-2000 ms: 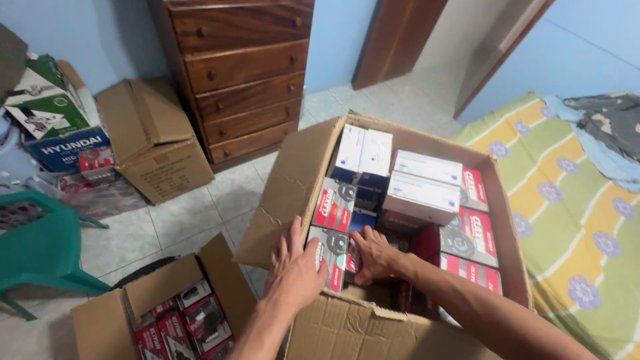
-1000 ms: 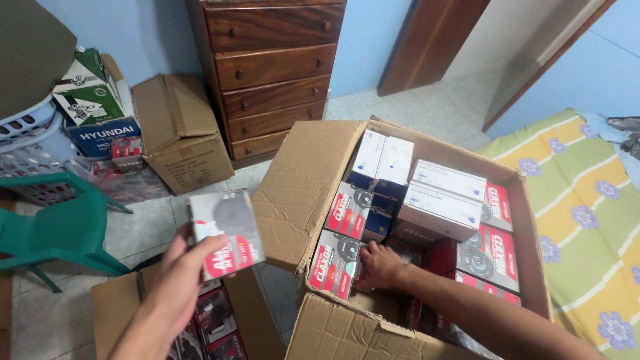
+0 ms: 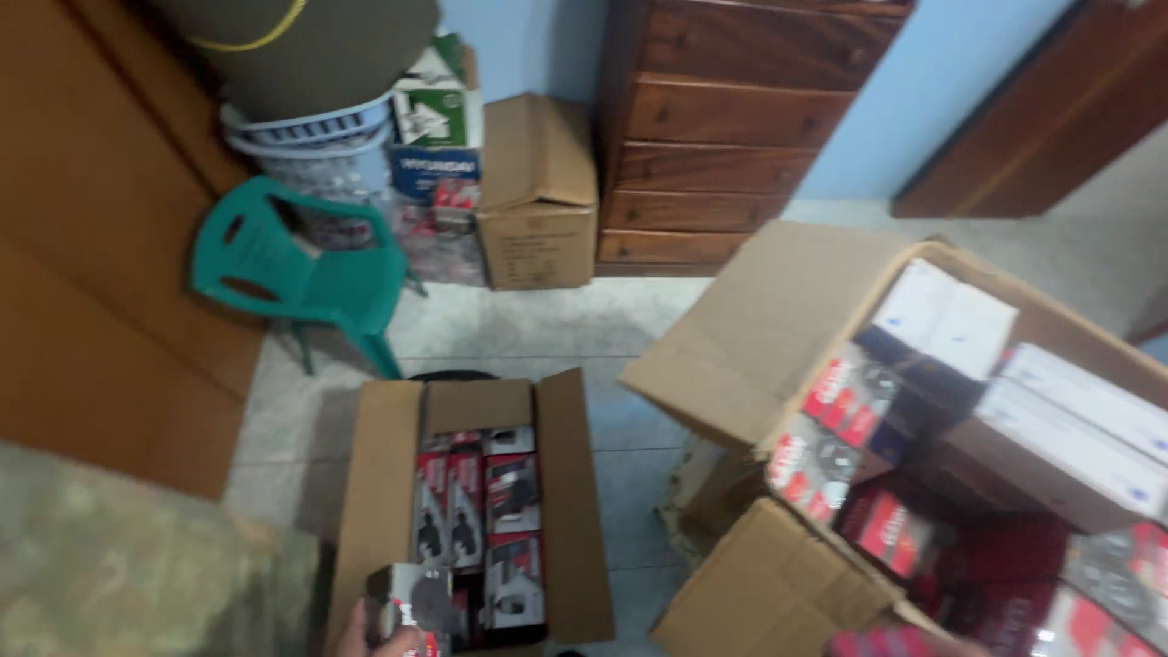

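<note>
My left hand (image 3: 379, 637), at the bottom edge, grips a small red, grey and white carton (image 3: 422, 604) over the near left part of an open cardboard box (image 3: 577, 511) on the floor. That box holds several red and white product cartons (image 3: 514, 493). At the right stands a larger open cardboard box (image 3: 785, 319), with white-topped cartons (image 3: 1068, 429) and red and grey cartons (image 3: 835, 392) inside. What seems to be my right hand (image 3: 954, 644) is blurred and mostly cut off at its near edge, beside a pink striped patch; its grip cannot be made out.
A green plastic chair (image 3: 342, 283) stands at the left, before blue laundry baskets (image 3: 319, 151). A closed cardboard box (image 3: 538, 237) sits beside a wooden chest of drawers (image 3: 721, 164). A blurred, pale surface (image 3: 137, 557) fills the lower left. Raised flaps border both open boxes.
My left hand has taken a carton from the large box and carried it left over the floor box. My right hand was inside the large box earlier. The view has swung left.
</note>
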